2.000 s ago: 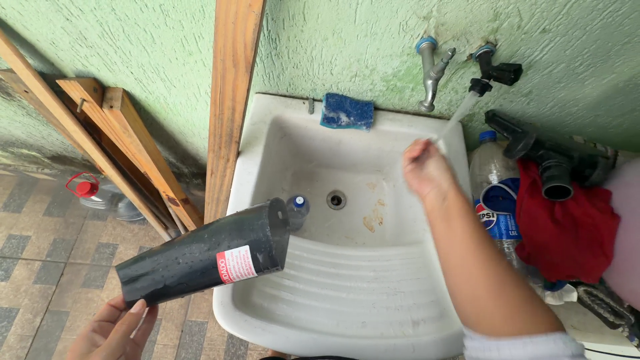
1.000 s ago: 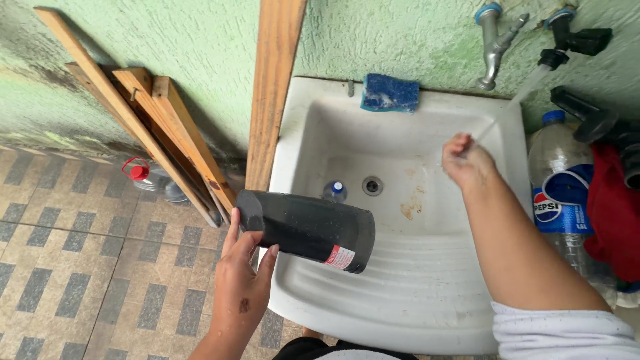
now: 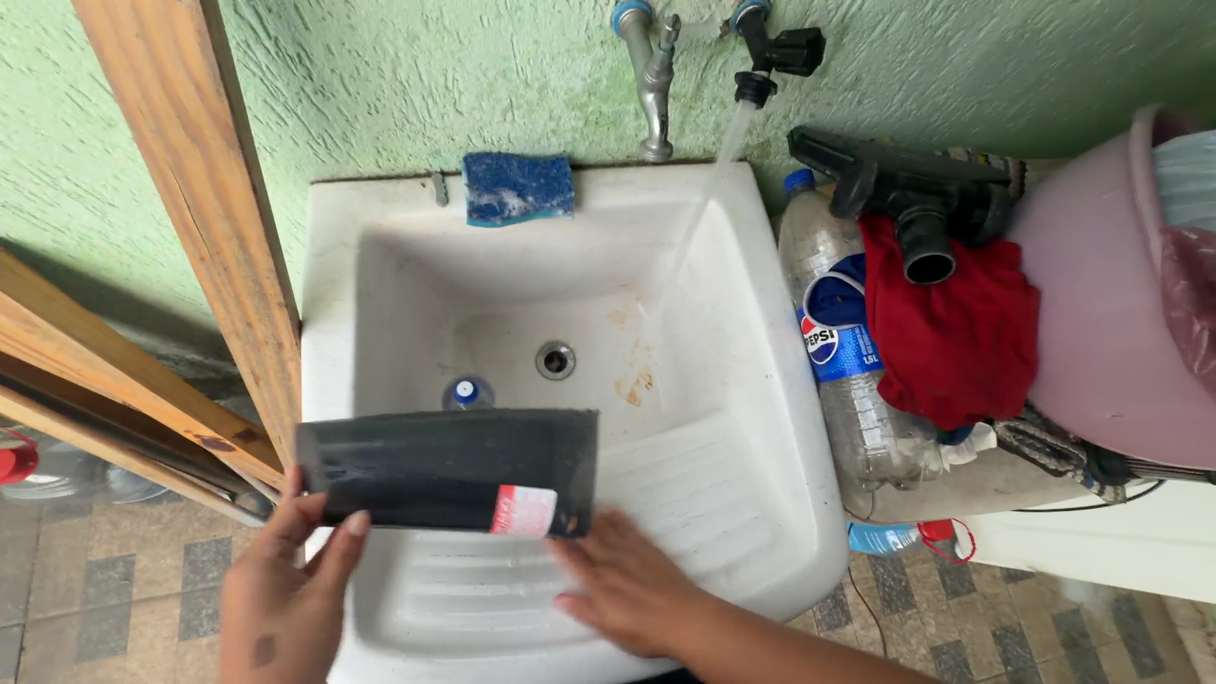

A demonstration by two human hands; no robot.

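My left hand (image 3: pixel 294 570) grips the left end of a dark plastic container (image 3: pixel 437 470) that bears a red and white label, held over the front left of a white washing sink (image 3: pixel 703 484). My right hand (image 3: pixel 632 589), slightly blurred, is at the container's lower right corner, its fingers spread over the ribbed slope; whether it touches the container I cannot tell. Water (image 3: pixel 708 190) runs from the black tap (image 3: pixel 760 57) into the basin. Behind the container, a small bottle with a blue cap (image 3: pixel 465 391) stands left of the drain (image 3: pixel 556 360).
A blue sponge (image 3: pixel 519 189) lies on the back rim beneath a metal tap (image 3: pixel 654 85). Wooden boards (image 3: pixel 190 190) lean at the left. To the right are a plastic bottle (image 3: pixel 841 380), a red cloth (image 3: pixel 950 332), a black plastic fitting (image 3: pixel 912 195) and a pink tub (image 3: pixel 1083 313).
My right hand has moved from the water stream down to the container's right end. My left hand still holds the container, which has turned to lie nearly level. The view has shifted.
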